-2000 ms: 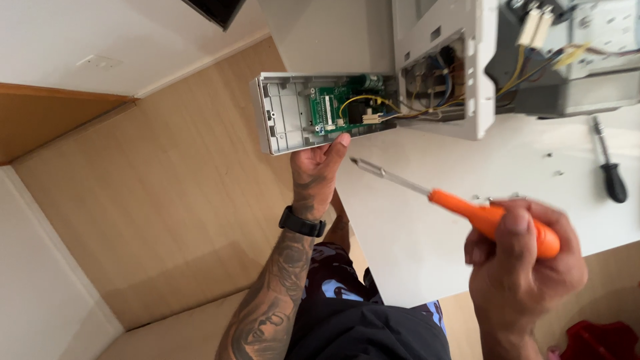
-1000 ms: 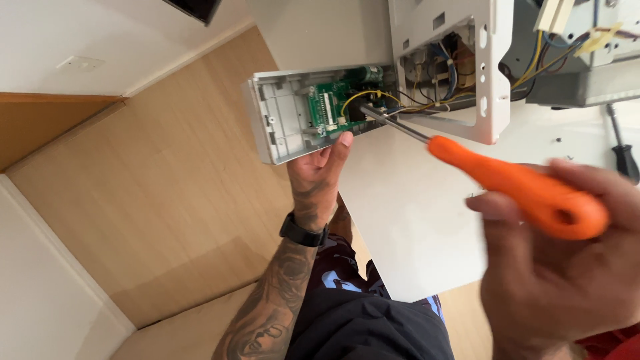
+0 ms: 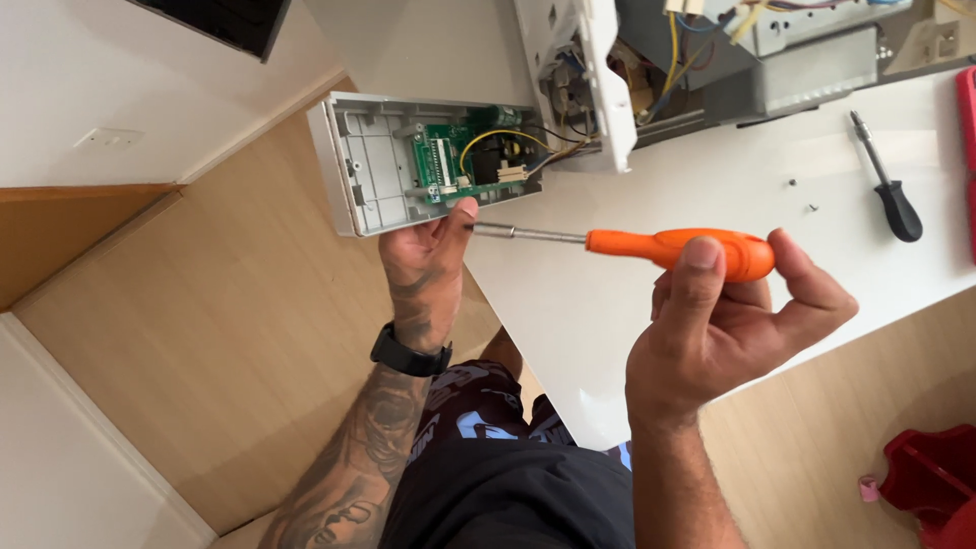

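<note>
My left hand [image 3: 431, 259] holds a grey plastic control panel housing [image 3: 374, 164] from below, its thumb on the near edge. Inside the housing sits a green circuit board [image 3: 450, 164], and a yellow wire [image 3: 488, 136] and others run from it into the white metal frame of an opened appliance [image 3: 606, 91]. In my right hand [image 3: 709, 328] is a screwdriver with an orange handle [image 3: 679, 248], held level by thumb and fingers. Its shaft points left, and the dark tip appears close to my left thumb; whether they touch cannot be told.
On the white table [image 3: 732, 183] lie a black-handled screwdriver [image 3: 888, 183] and two small screws [image 3: 793, 182]. A red object [image 3: 967, 152] is at the table's right end. Another red object [image 3: 930, 473] stands low at the right. Loose wires [image 3: 675, 61] hang in the appliance.
The orange screwdriver's tip, over the circuit board a second ago, has come back out of the housing toward my left thumb. My left hand keeps its hold on the housing.
</note>
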